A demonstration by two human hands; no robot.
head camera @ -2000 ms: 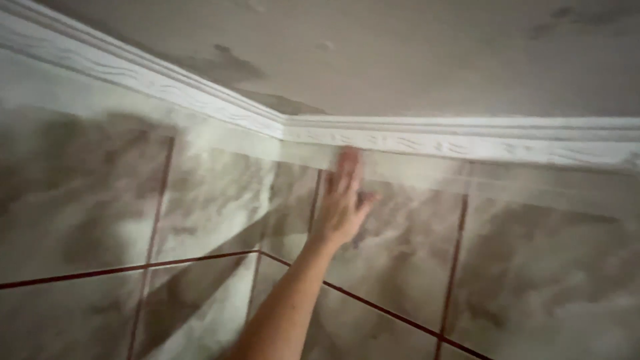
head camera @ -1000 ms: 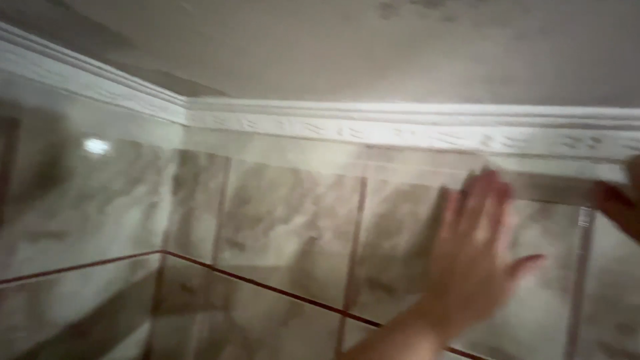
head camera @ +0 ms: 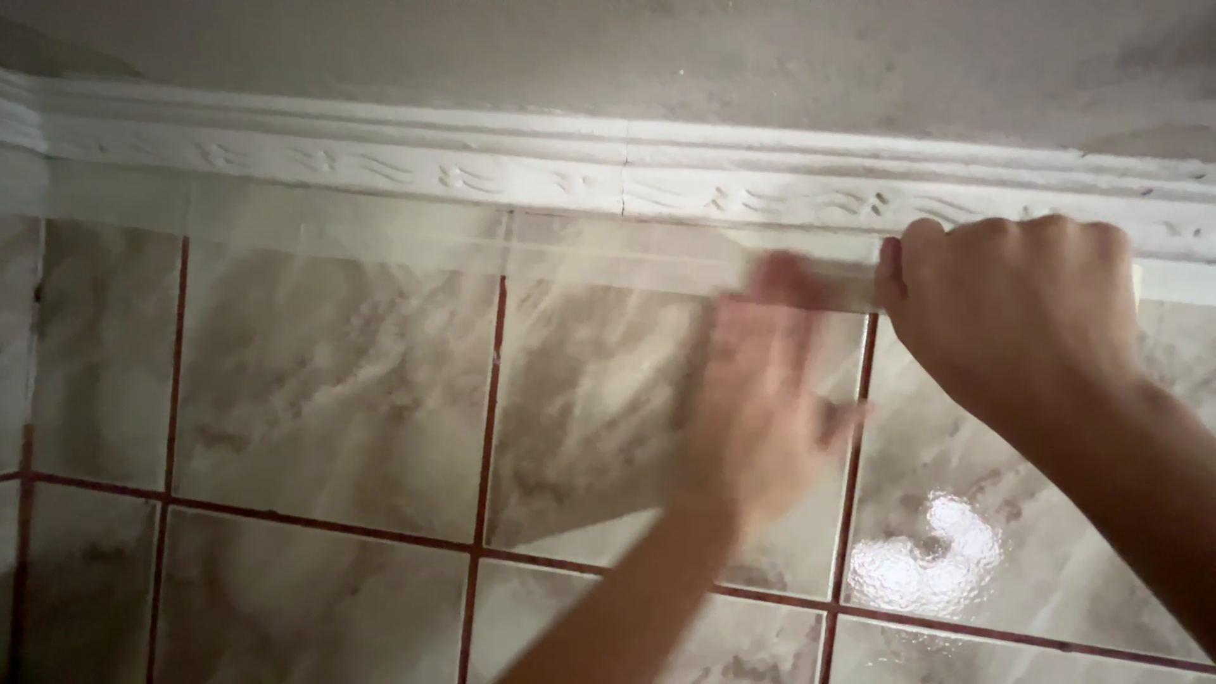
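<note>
A wide translucent strip of tape [head camera: 608, 255] runs along the top of the tiled wall, just under the white molding. My left hand [head camera: 760, 408], blurred, lies over the strip's lower edge with its fingers extended upward and its thumb apart. Farther right, my right hand [head camera: 1021, 294] is closed around the strip's right end, knuckles up beside the molding. Between the two hands the strip looks darker. A small pale edge shows past the right hand; the rest of what it grips is hidden.
White patterned crown molding [head camera: 541, 180] with a thin vertical joint borders the grey ceiling [head camera: 570, 57]. Marbled wall tiles [head camera: 332, 380] with dark red grout lines fill the wall below. A wall corner stands at the far left.
My left hand has moved rightward along the strip, away from the corner. My right hand, out of view at first and then at the right edge, now shows fully. The view has shifted right.
</note>
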